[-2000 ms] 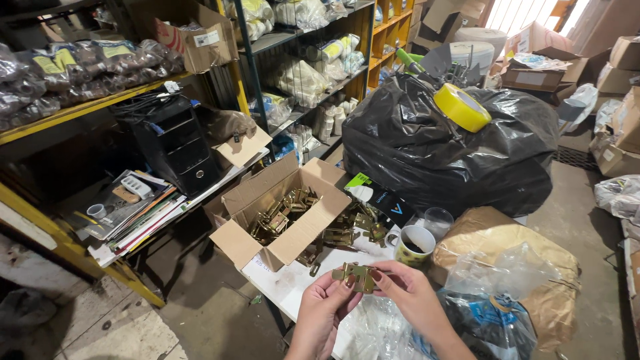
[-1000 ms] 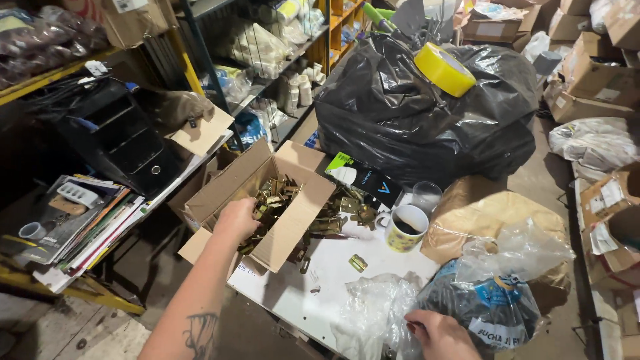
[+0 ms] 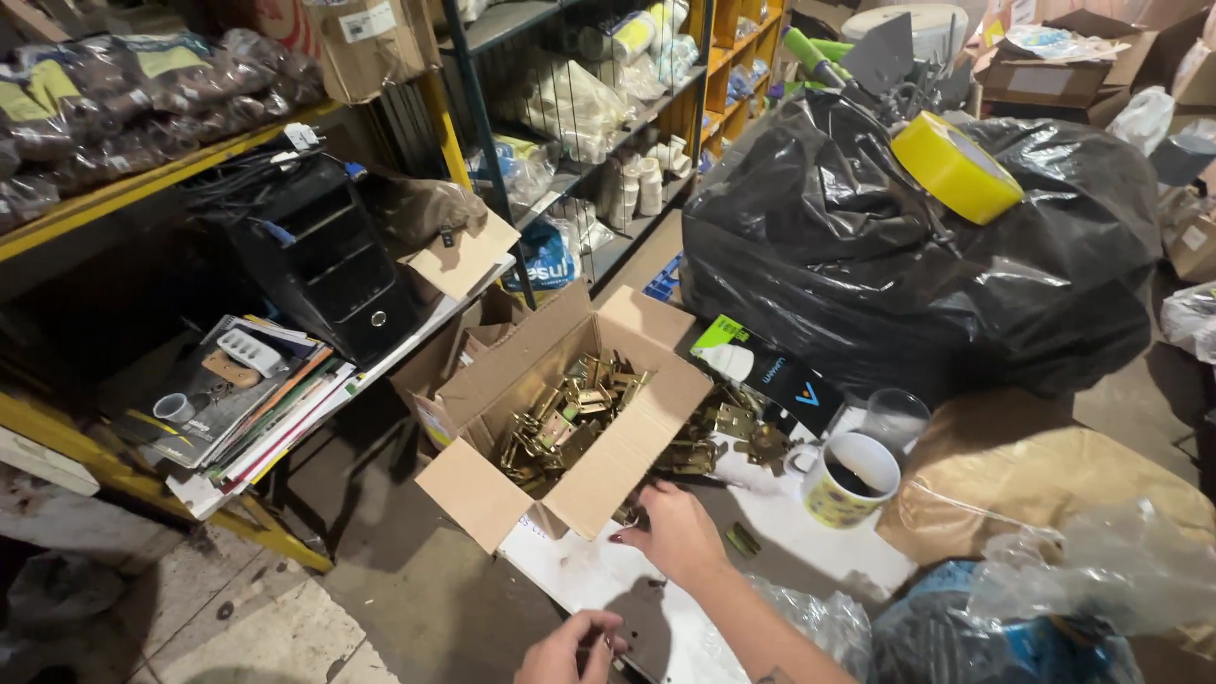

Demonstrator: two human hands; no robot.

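Note:
My right hand (image 3: 679, 537) reaches to the near right side of an open cardboard box (image 3: 627, 451), its fingertips at small metal pieces on the white tabletop (image 3: 570, 570); whether it grips one is hidden. My left hand (image 3: 575, 651) is low at the bottom edge, fingers loosely curled, with nothing visible in it. Brass-coloured metal hinges or brackets (image 3: 570, 418) fill much of the box. More such pieces (image 3: 736, 423) are heaped right of it, beside a black and green package (image 3: 765, 375). One loose piece (image 3: 742, 541) lies right of my right hand.
A mug of dark liquid (image 3: 850, 480) and a clear plastic cup (image 3: 896, 418) stand right of the heap. Behind is a large black plastic bag (image 3: 893, 256) with yellow tape (image 3: 957, 168). Brown paper (image 3: 1045, 475) and clear plastic bags (image 3: 817, 622) lie right. A computer tower (image 3: 323, 256) stands left.
Both hands held metal pieces together two seconds ago. One second ago my left hand was in the box; it is now out, low in view. My right hand has moved from the plastic bags to beside the box.

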